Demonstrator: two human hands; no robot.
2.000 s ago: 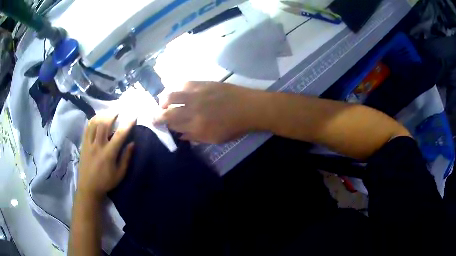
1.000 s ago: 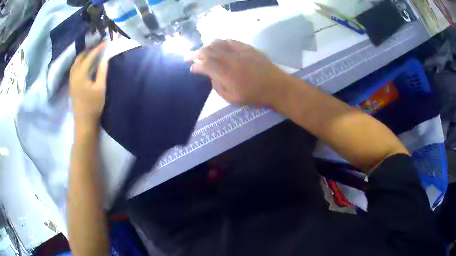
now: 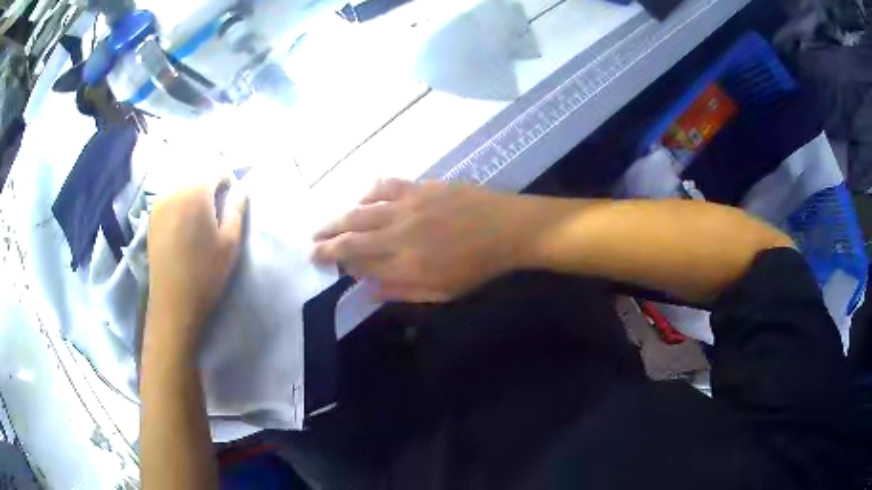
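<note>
A light grey garment panel (image 3: 258, 325) lies over the table's front edge, with a navy panel (image 3: 321, 352) showing along its right side. My left hand (image 3: 196, 230) lies on the grey cloth, thumb and fingers apart. My right hand (image 3: 411, 239) is at the cloth's right edge by the ruler, fingers bent; whether it pinches the cloth is hidden. The sewing machine head (image 3: 158, 62) with its blue knob is at the upper left. The needle area is lost in lamp glare.
A pale grey pointed template (image 3: 483, 53) lies on the table. The ruler strip (image 3: 564, 96) runs along the front edge. A blue basket (image 3: 760, 72) with an orange-red item is at right. More grey and navy cloth (image 3: 96, 187) lies at left.
The navy panel that lay on top beneath the lamp is now mostly covered by grey cloth. My right hand has moved down and left, away from the needle area. The view has shifted.
</note>
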